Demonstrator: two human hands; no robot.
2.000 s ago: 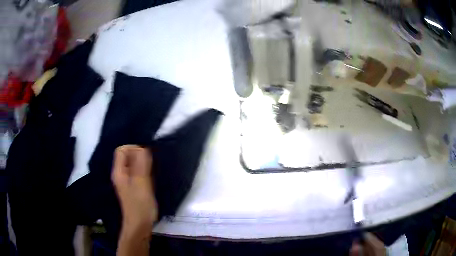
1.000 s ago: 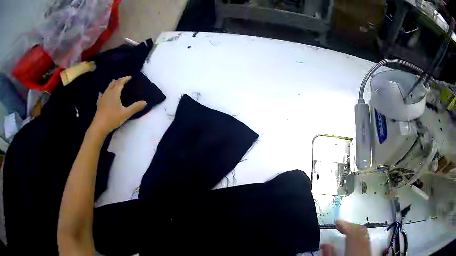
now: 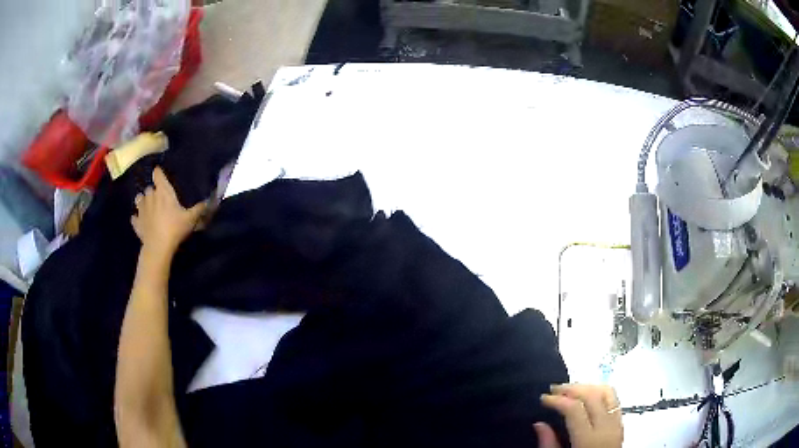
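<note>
Black garment pieces (image 3: 412, 332) lie spread over the white table (image 3: 464, 131), overlapping, with a gap showing table at the lower left. My left hand (image 3: 162, 213) rests on the black garment pile (image 3: 79, 306) at the left, fingers spread; whether it grips cloth cannot be told. My right hand (image 3: 585, 416) is at the bottom, at the right end of the black cloth, fingers apart and touching or just over its edge. Scissors with black ring handles (image 3: 717, 420) lie on the table right of my right hand.
The sewing machine (image 3: 710, 236) stands at the right with a bent metal lamp arm (image 3: 644, 153). A red basket with a clear plastic bag (image 3: 131, 74) is at the far left. A yellowish roll or pad (image 3: 136, 153) lies on the pile.
More black cloth now lies across the middle, covering the separate panel seen before. My left hand has moved slightly down and left. The scissors, earlier near my right hand, lie on the table.
</note>
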